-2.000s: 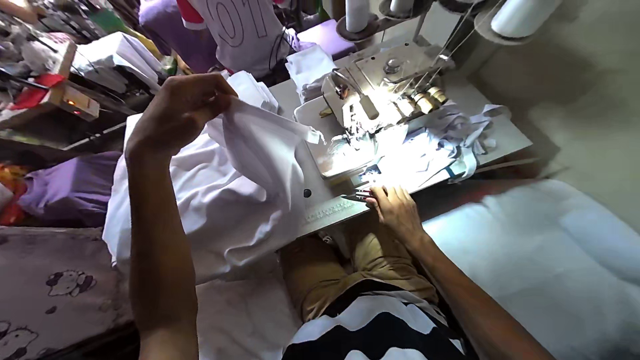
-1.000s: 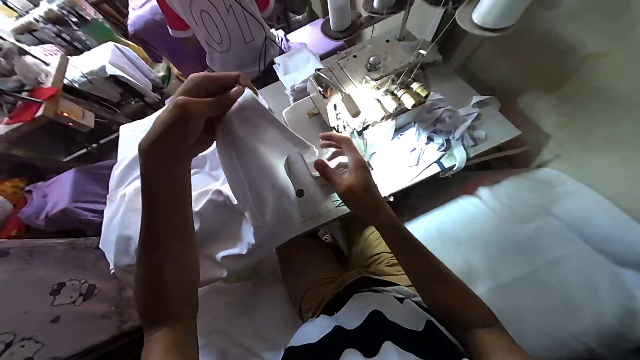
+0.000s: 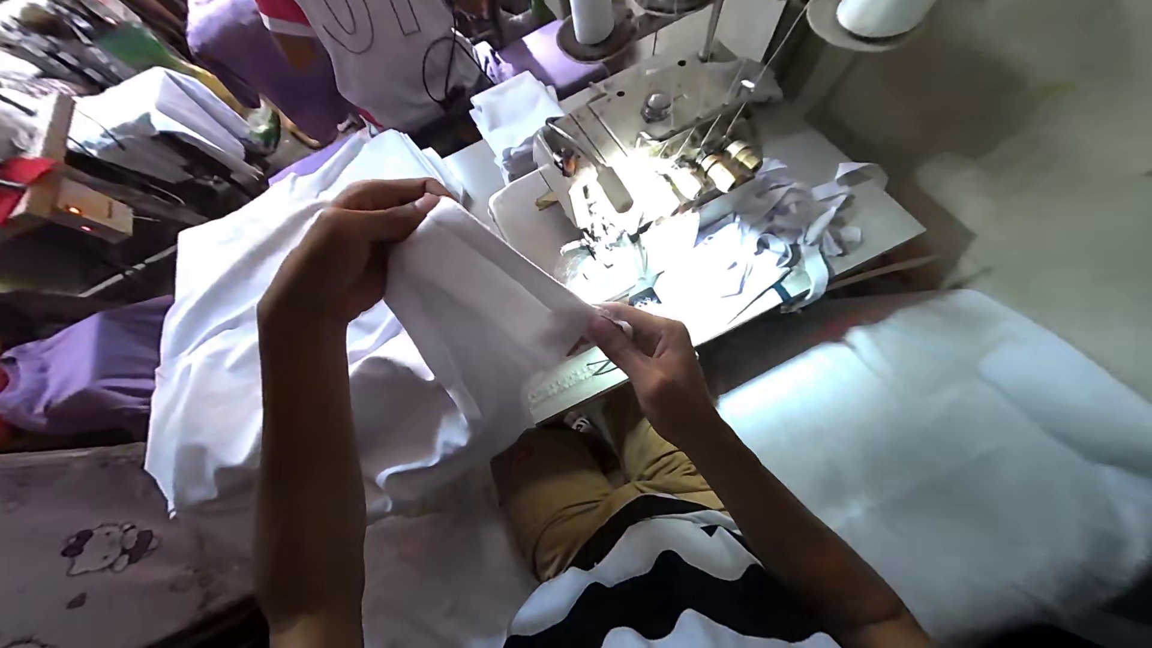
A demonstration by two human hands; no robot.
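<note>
A white fabric piece (image 3: 486, 297) is stretched between my two hands above the sewing table's front edge. Its upper left corner is pinched between the thumb and fingers of my left hand (image 3: 351, 243). My right hand (image 3: 648, 360) grips the other end, lower and to the right, with fingers curled on the edge. More white cloth (image 3: 225, 261) spreads out behind and below my left hand. An overlock sewing machine (image 3: 648, 153), its lamp lit, stands just beyond the fabric. Scissors (image 3: 605, 365) lie on the table's front edge, partly hidden by my right hand.
Fabric scraps (image 3: 783, 225) are heaped right of the machine. Folded white cloth (image 3: 515, 112) lies at the table's back left. Thread cones (image 3: 591, 20) stand behind. A large white cloth bundle (image 3: 936, 432) is at right. A person in a white shirt (image 3: 387, 54) is beyond the table.
My right hand was at the scissors two seconds ago, then raised with fingers spread beside the fabric; now it grips the fabric's edge. My left hand keeps its hold on the cloth.
</note>
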